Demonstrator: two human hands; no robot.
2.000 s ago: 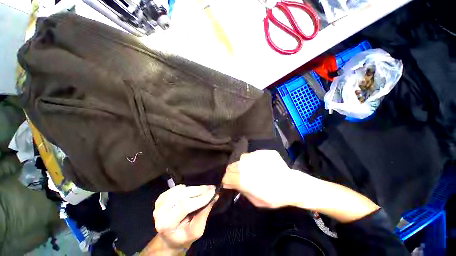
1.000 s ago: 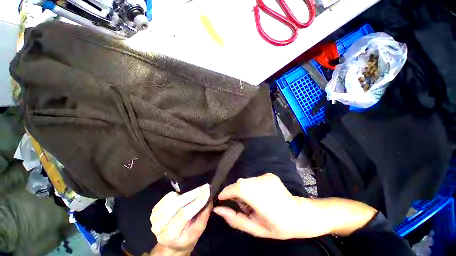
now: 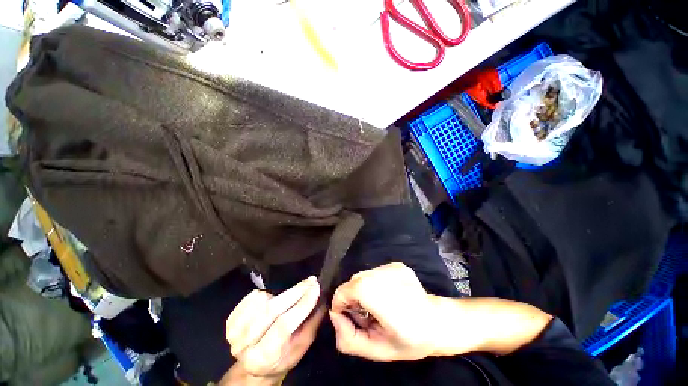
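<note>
The dark brown-grey garment (image 3: 136, 203) lies over the edge of the white worktable. A narrow strap (image 3: 339, 247) of the same cloth runs down from it to my left hand (image 3: 268, 328). My left hand pinches the strap's lower end between thumb and fingers. My right hand (image 3: 385, 315) is just right of it, apart from the strap, with its fingers curled and fingertips together. A small dark thing shows inside the curled fingers; I cannot tell what it is. No needle or thread can be made out.
Red-handled scissors (image 3: 426, 38) and a pale yellow strip (image 3: 315, 38) lie on the white table (image 3: 256, 64). A metal mechanism (image 3: 185, 21) is at the top left. An open plastic bag of brown pieces (image 3: 539, 113) sits on a blue crate (image 3: 445, 136). Black cloth (image 3: 581, 234) lies at right.
My right hand has moved off the strap and its thumb and fingers have drawn together. My left hand keeps its pinch. The strap's upper part is now more exposed.
</note>
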